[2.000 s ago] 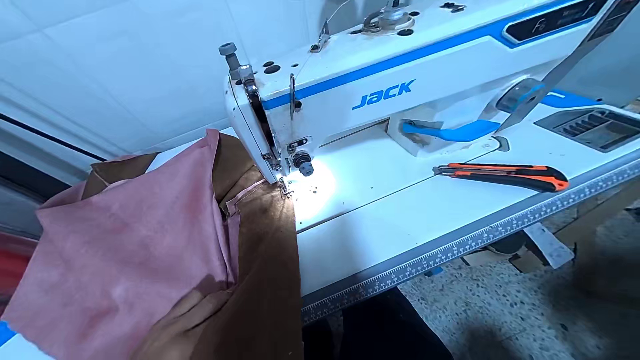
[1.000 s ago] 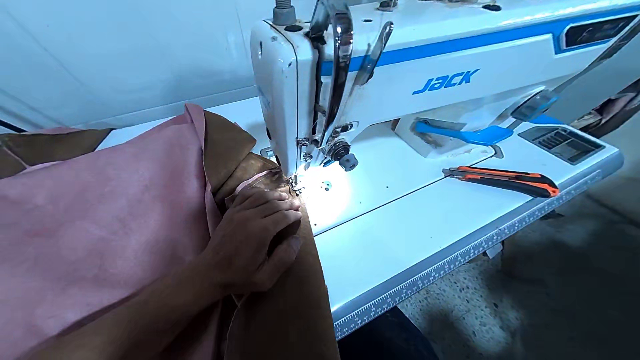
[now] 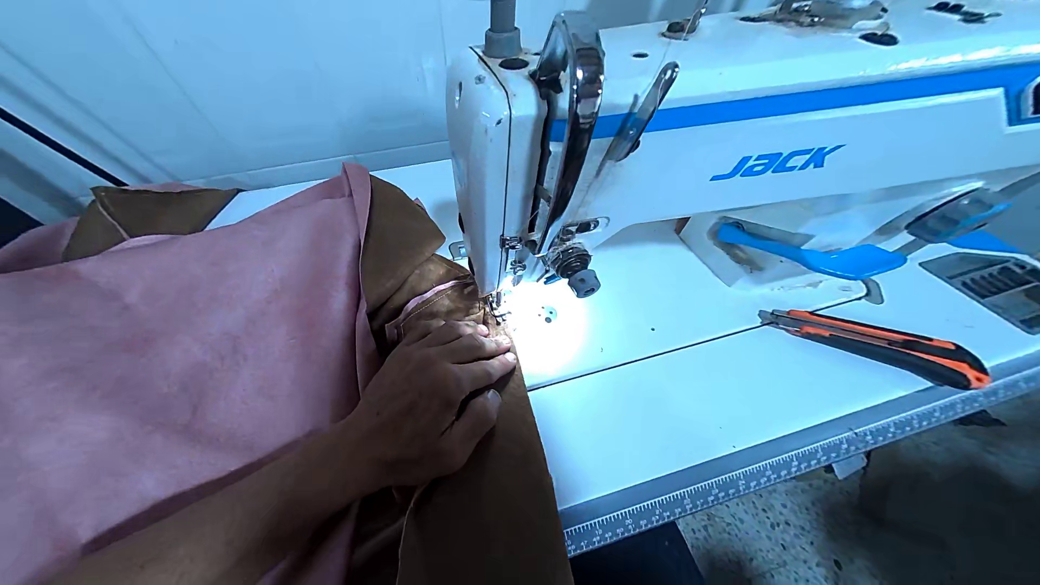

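My left hand [image 3: 439, 398] lies flat on the brown fabric [image 3: 496, 504], its fingertips close in front of the presser foot [image 3: 496, 310] of the sewing machine [image 3: 780, 162]. The fingers press the layers down and are closed on nothing that shows. Pink material [image 3: 203, 325] spreads left of the hand, partly under the forearm, with a folded brown edge beside it. A stitched pink-edged strip [image 3: 431, 307] lies just behind the fingers. The machine's lamp lights the plate around the needle. My right hand is out of view.
A utility knife with an orange and black handle [image 3: 886, 345] lies on the machine bed at the right. Behind it is a blue lever [image 3: 812, 253]. A measuring scale [image 3: 715, 496] runs along the table's front edge. A pale wall stands behind.
My left hand has moved from the lower part of the fabric up to the presser foot, where it stays since a second ago. The view has shifted closer to the machine.
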